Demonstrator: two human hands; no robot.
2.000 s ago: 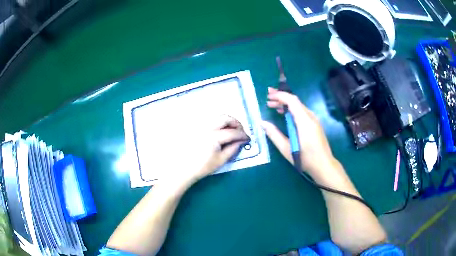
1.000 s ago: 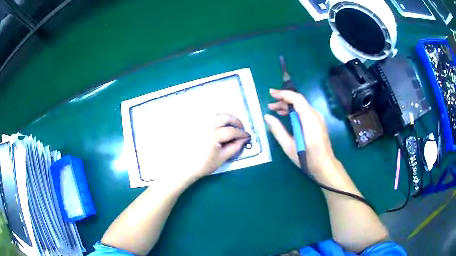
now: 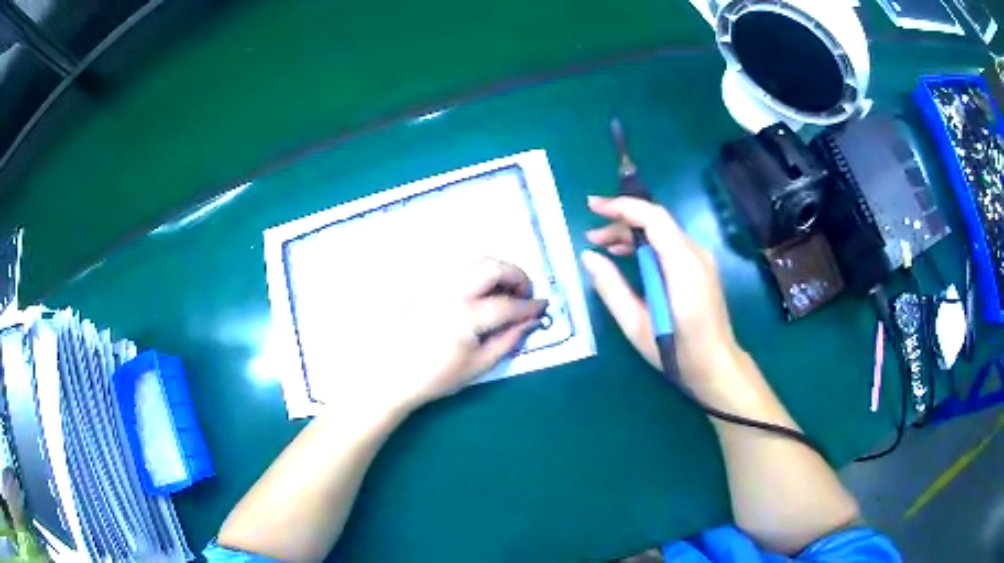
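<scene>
A flat panel (image 3: 374,280) with a pale border and a glaring white centre lies on the green bench in front of me. A small ring mark shows near its lower right corner. My left hand (image 3: 468,335) rests over the panel, thumb and fingers nearly together beside the ring; whether a small piece is between them cannot be told. My right hand (image 3: 672,286) holds a soldering iron (image 3: 654,288) with a blue handle, right of the panel. Its tip points away from me, clear of the panel, and its black cord runs over my right wrist.
A stack of panels (image 3: 88,440) and a blue small-parts box (image 3: 163,423) stand at left. At right are a black iron holder (image 3: 776,187), a brown cleaning tray (image 3: 805,277), a black soldering station (image 3: 886,192), a white round hood (image 3: 790,66), a blue parts bin (image 3: 969,165) and a pink stick (image 3: 876,365).
The view has shifted slightly. The fingers of my left hand have spread a little near the ring. My right hand keeps hold of the iron, almost unmoved since one second ago.
</scene>
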